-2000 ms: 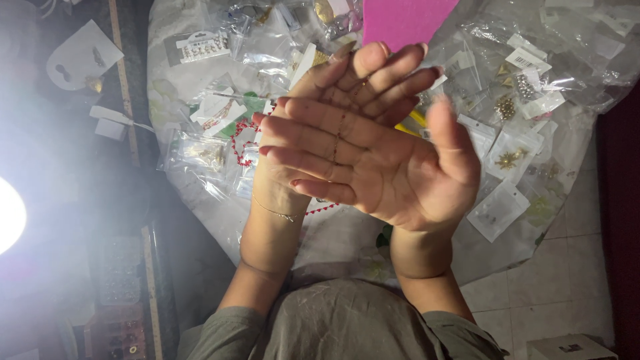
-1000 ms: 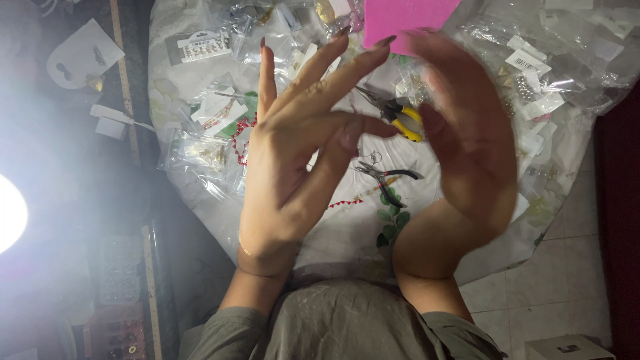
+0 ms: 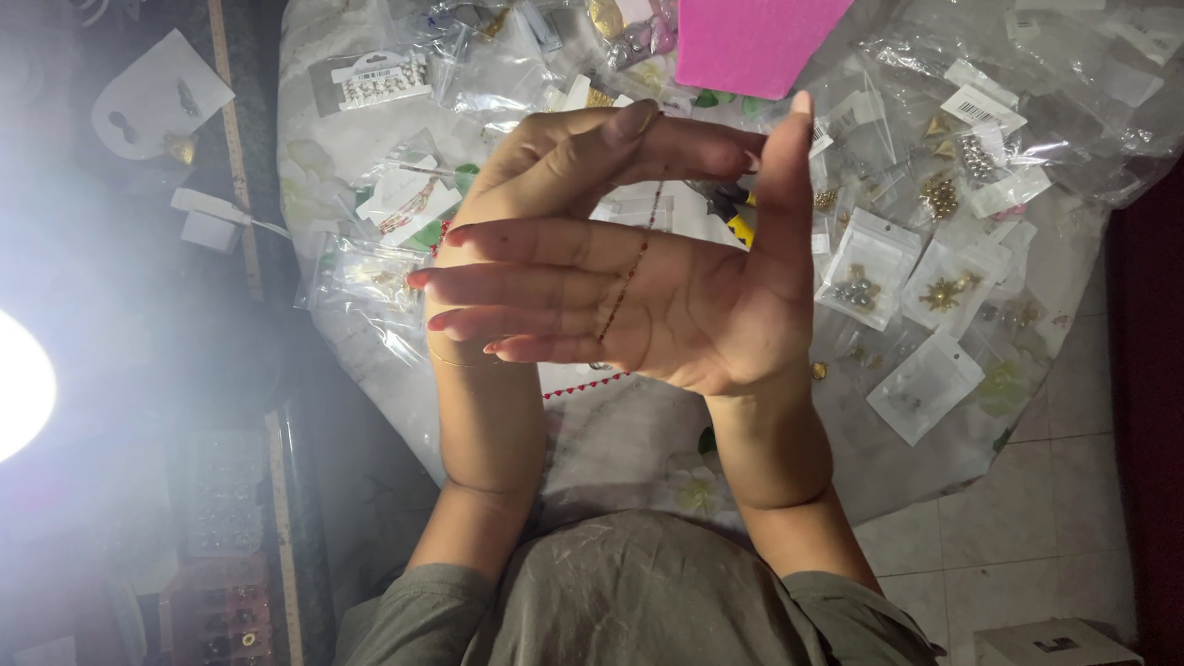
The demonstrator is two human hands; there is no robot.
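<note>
My left hand [image 3: 555, 171] is bent at the wrist, its thumb and fingertips together at the upper end of a thin chain with small red beads [image 3: 631, 275]. That chain runs down across the palm of my right hand [image 3: 620, 296], which faces the camera with fingers stretched left, slightly apart, and thumb up. My right fingers overlap the left wrist, which wears a fine bracelet [image 3: 462, 363]. Below the hands, a red beaded strand [image 3: 587, 384] lies on the covered table. Yellow-handled pliers [image 3: 740, 229] show partly behind my right thumb.
Plastic bags of gold findings [image 3: 948, 289] and beads lie at right, with a small clear bag [image 3: 925, 388] nearer me. A bright pink sheet [image 3: 758, 46] is at the top. More packets [image 3: 365, 277] and a rhinestone card [image 3: 384, 81] are left. A bright lamp [image 3: 18, 384] glares at far left.
My right hand has come leftward from the right side, now palm to the camera across my left wrist. The left fingers, spread upward one second ago, have bent over. The small pliers seen then are now covered.
</note>
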